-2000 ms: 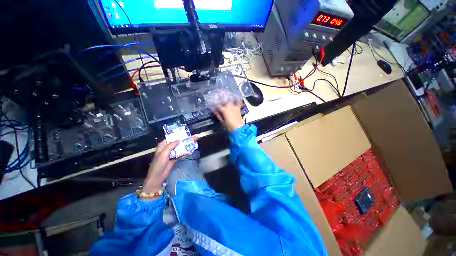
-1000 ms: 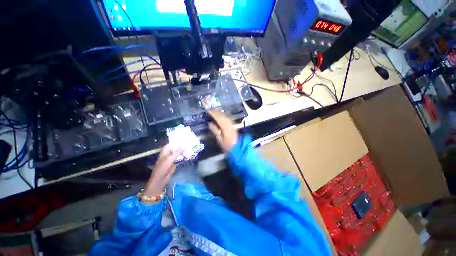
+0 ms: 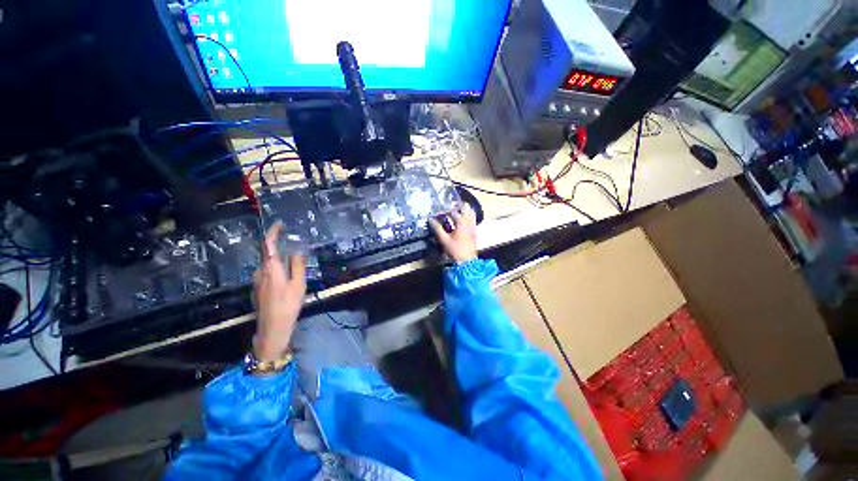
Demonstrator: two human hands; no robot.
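Note:
The right-hand test fixture [image 3: 329,225] lies on the bench under the monitor, with a clear acrylic cover [image 3: 400,199] over its bays. Pale board-like shapes show through the cover; glare hides their detail. My left hand [image 3: 279,277] is at the fixture's front left corner, fingers apart, with no board in it. My right hand [image 3: 457,234] is at the fixture's right end, thumb and fingers touching the cover's edge; whether it grips is unclear. The black clamp handle [image 3: 356,89] stands upright behind.
A second fixture [image 3: 169,272] lies left. A mouse [image 3: 473,209] is behind my right hand. The power supply [image 3: 555,85] has red digits and leads. An open carton [image 3: 611,291] at right holds red packing material [image 3: 649,357] and a dark unit [image 3: 676,405].
The white board has left my left hand, which has moved left to the fixture's corner. My right hand has moved right to the fixture's right end. The view has shifted slightly.

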